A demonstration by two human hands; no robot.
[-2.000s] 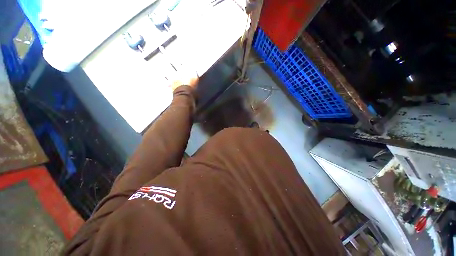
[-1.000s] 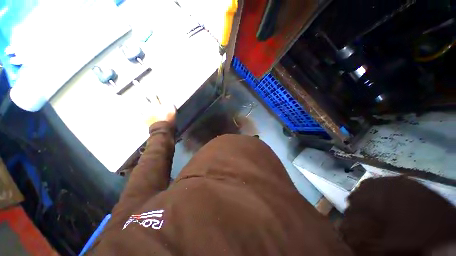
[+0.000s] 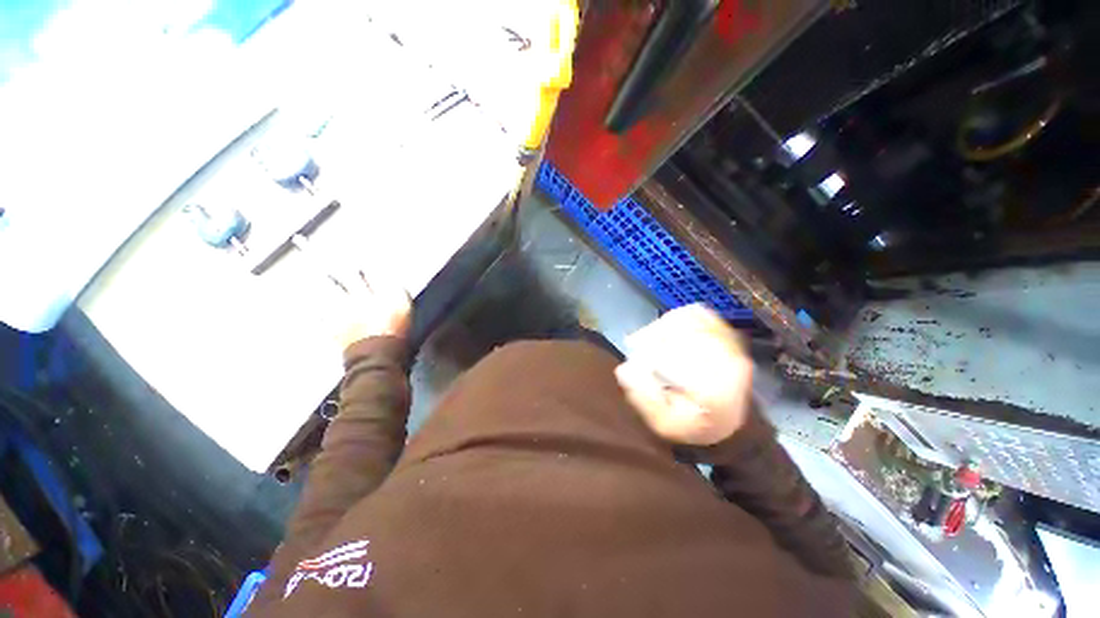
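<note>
Two grey curved parts, one nearer the wearer [image 3: 217, 226] and one farther [image 3: 287, 164], lie on the white-topped table [image 3: 217, 374]. A thin dark metal bar [image 3: 297, 238] lies beside them. My left hand [image 3: 376, 312] rests at the table's near edge, just short of the bar. It is washed out by glare, so its fingers and any held thing are unclear. My right hand [image 3: 688, 374] is raised in front of my body with fingers curled. It is blurred, and whether it holds something pale is unclear.
A yellow-handled tool [image 3: 555, 73] is at the table's right edge. Beside it are a red machine door [image 3: 603, 145] with a black handle, a blue mesh crate [image 3: 651, 254] and a dark machine opening [image 3: 917, 169]. A white roll-like thing lies along the table's left side.
My right hand has come into view, raised at the right of my body. My left hand stays at the table edge. The view has shifted, showing more of the machine door and yellow tool.
</note>
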